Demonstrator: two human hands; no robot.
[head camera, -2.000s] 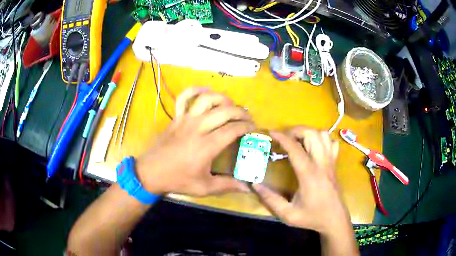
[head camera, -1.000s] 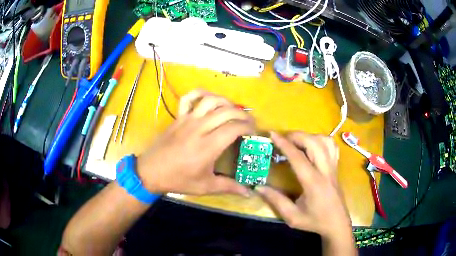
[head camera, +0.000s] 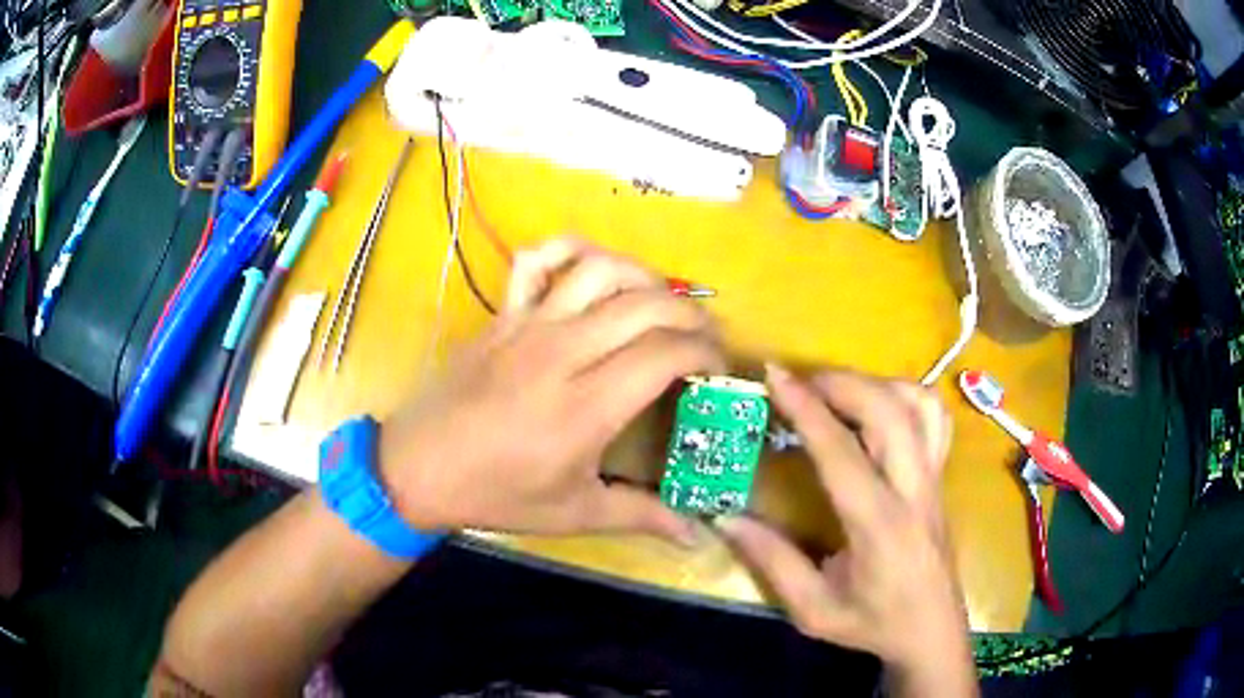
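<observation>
A small green circuit board (head camera: 715, 447) is held upright between both hands above the yellow mat, its component side facing me. My left hand (head camera: 546, 389), with a blue wristband, grips its left edge with fingertips and thumb. My right hand (head camera: 866, 498) holds its right side and lower corner. A small metallic or white plug end (head camera: 786, 441) shows between the board and my right fingers; whether it is joined to the board is hidden. A white cable (head camera: 966, 327) runs down toward my right hand. A red-tipped lead end (head camera: 690, 288) lies behind the board.
A long white power strip (head camera: 655, 116), wired module (head camera: 860, 164) and round parts tub (head camera: 1045, 235) stand at the back. A multimeter (head camera: 218, 82), blue rod tool (head camera: 191, 327) and tweezers (head camera: 366, 259) are left. A red toothbrush (head camera: 1050, 457) and red-handled cutters (head camera: 1041, 532) are right.
The board's face has gone from washed-out glare to clear green with visible components. Both hands keep their hold. The view has shifted slightly, so the mat and tools appear displaced.
</observation>
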